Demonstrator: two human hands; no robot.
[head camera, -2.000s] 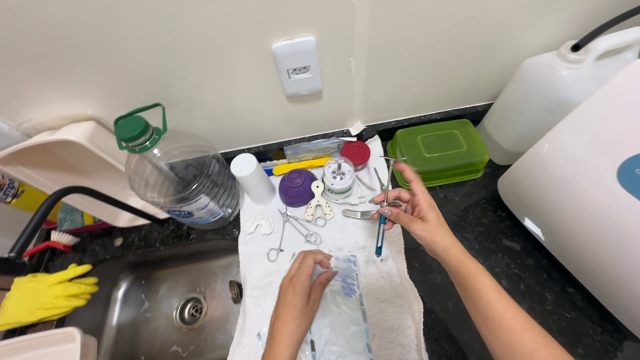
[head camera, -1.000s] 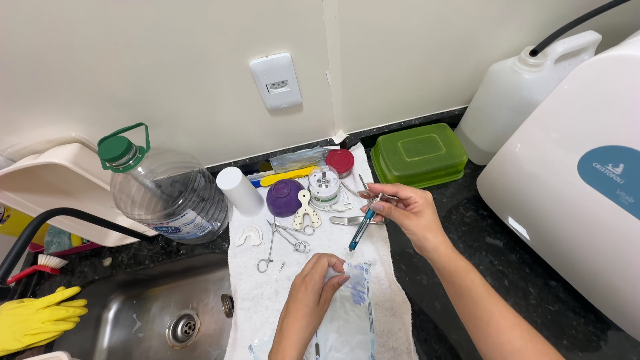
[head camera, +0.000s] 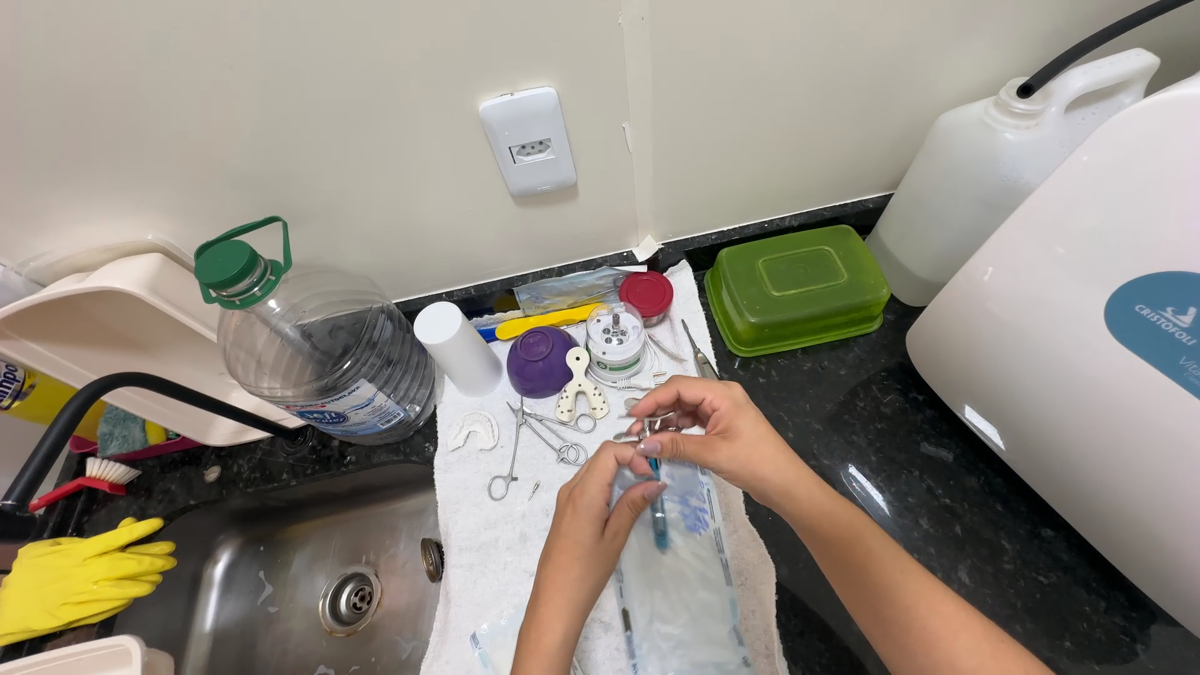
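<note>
My right hand (head camera: 698, 427) grips the metal top of a blue-bodied instrument (head camera: 659, 511), perhaps a dental syringe, which points down over a clear sterilization pouch (head camera: 680, 600). At the pouch's upper end is my left hand (head camera: 609, 502), its fingers bent against the pouch edge and close to the instrument. Both lie over a white towel (head camera: 478, 572). Left of my hands are scissor-handled metal instruments (head camera: 516, 450), a perforated impression tray (head camera: 580, 389) and a white U-shaped piece (head camera: 473, 430). Behind them stand a purple bowl (head camera: 542, 361) and a round clear container (head camera: 616, 342).
A steel sink (head camera: 281, 562) with a black faucet (head camera: 122, 380) lies left, beside a large water bottle (head camera: 328, 356) and yellow gloves (head camera: 84, 572). A white cylinder (head camera: 457, 347) stands behind the towel's left. On the right are a green plastic box (head camera: 799, 289), a white jug (head camera: 966, 187) and a white autoclave (head camera: 1078, 375).
My right hand has brought the blue instrument over the upper end of the pouch, close to my left hand. A second ago it was farther up, apart from the left.
</note>
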